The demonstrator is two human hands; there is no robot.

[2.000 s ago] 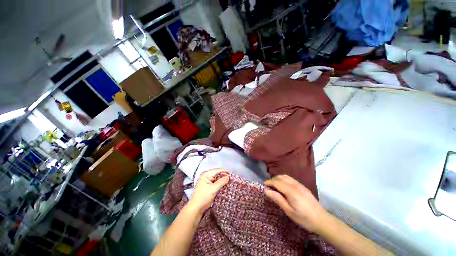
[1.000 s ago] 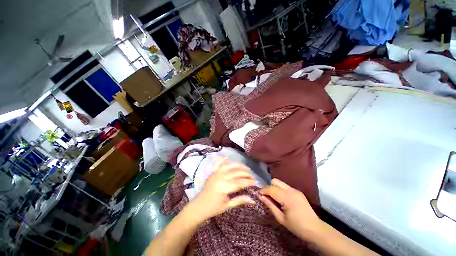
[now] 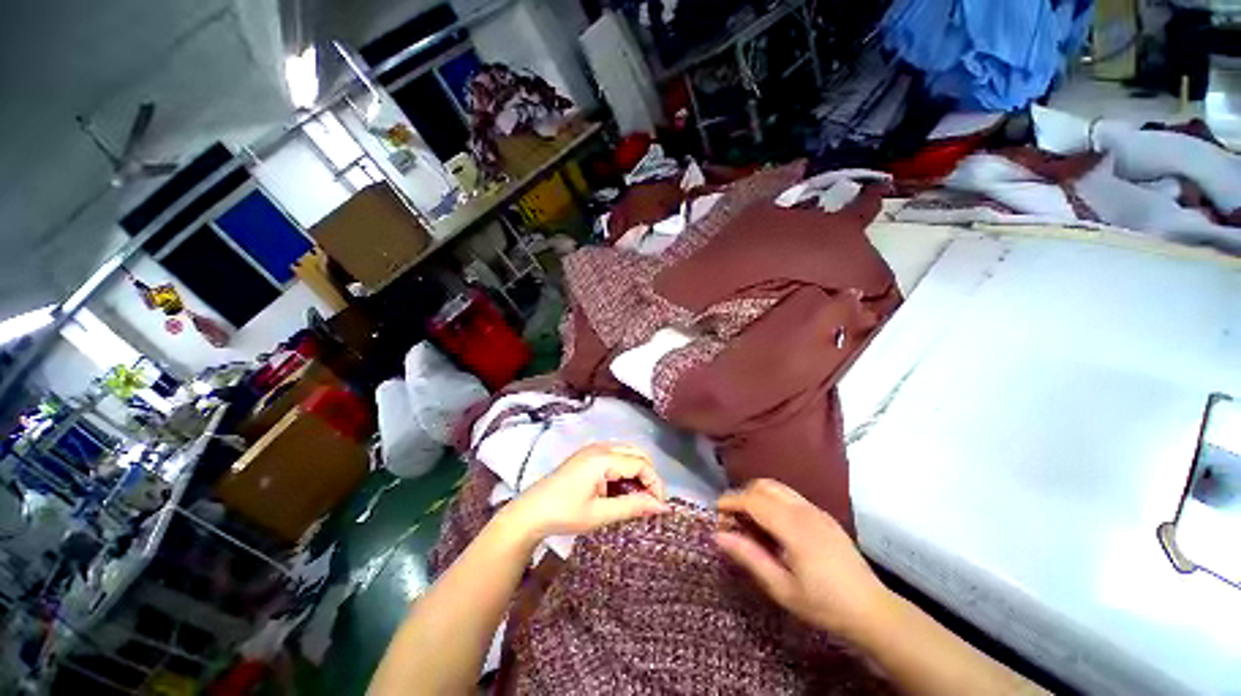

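Observation:
The pink-maroon flecked tweed garment piece (image 3: 667, 605) hangs at the bottom centre, its top edge running between my hands. My left hand (image 3: 592, 492) is at the left part of that edge, thumb and fingers pinched on the cloth. My right hand (image 3: 789, 544) holds the edge at its right part between thumb and fingers. White interfacing (image 3: 544, 442) lies just behind the edge. The reddish-brown lining (image 3: 776, 367) with more tweed lies heaped beyond my hands, partly on the table.
The white machine table (image 3: 1034, 408) is at the right, with a metal-edged machine plate at its far right. White and brown pieces (image 3: 1157, 170) lie along its back. Blue garments (image 3: 980, 48) are heaped behind. White bundles (image 3: 415, 408), a red container (image 3: 479, 337) and cartons stand on the left floor.
My left hand crossed over toward my right hand, then moved back left along the tweed edge. My right hand moved slightly right. The view has shifted slightly.

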